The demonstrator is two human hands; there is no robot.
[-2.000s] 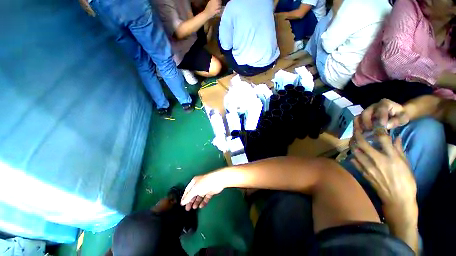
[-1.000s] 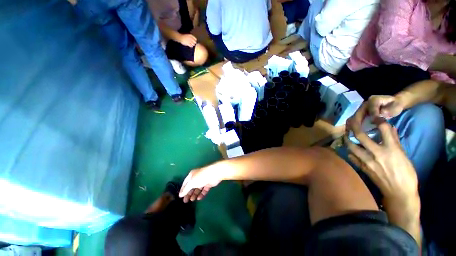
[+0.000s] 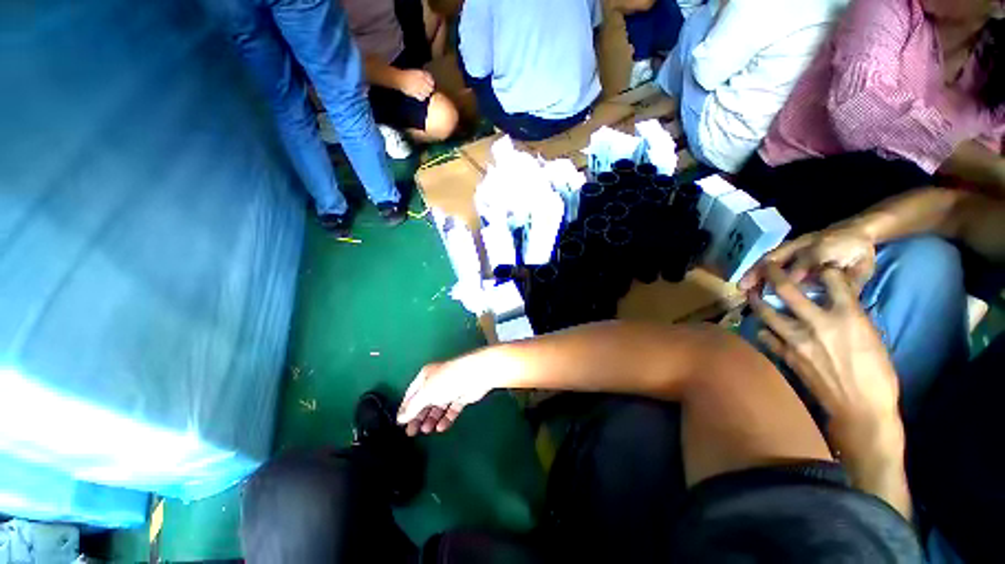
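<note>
My right hand (image 3: 446,394) hangs open and empty over the green floor, fingers loosely curled downward. Its forearm crosses the middle of the picture, and the elbow rests near my dark-trousered knee. My left hand is out of the picture. Beyond my forearm, many black cylinders (image 3: 617,231) stand close together with dark open ends. White cartons (image 3: 518,209), some with raised flaps, stand left of and behind them. More pale cartons (image 3: 749,237) lean at the right of the pile. Brown cardboard (image 3: 672,300) lies underneath.
At right, a neighbour's hands (image 3: 832,331) handle a small pale, blurred object above blue jeans. Several people sit around the pile. A person in jeans (image 3: 342,105) stands at upper left. A blue-sheeted stack (image 3: 143,242) fills the left. A black shoe (image 3: 378,416) is beside my hand.
The view has shifted slightly. My right hand still hangs in nearly the same place. The neighbour's hands have changed position a little around the small object.
</note>
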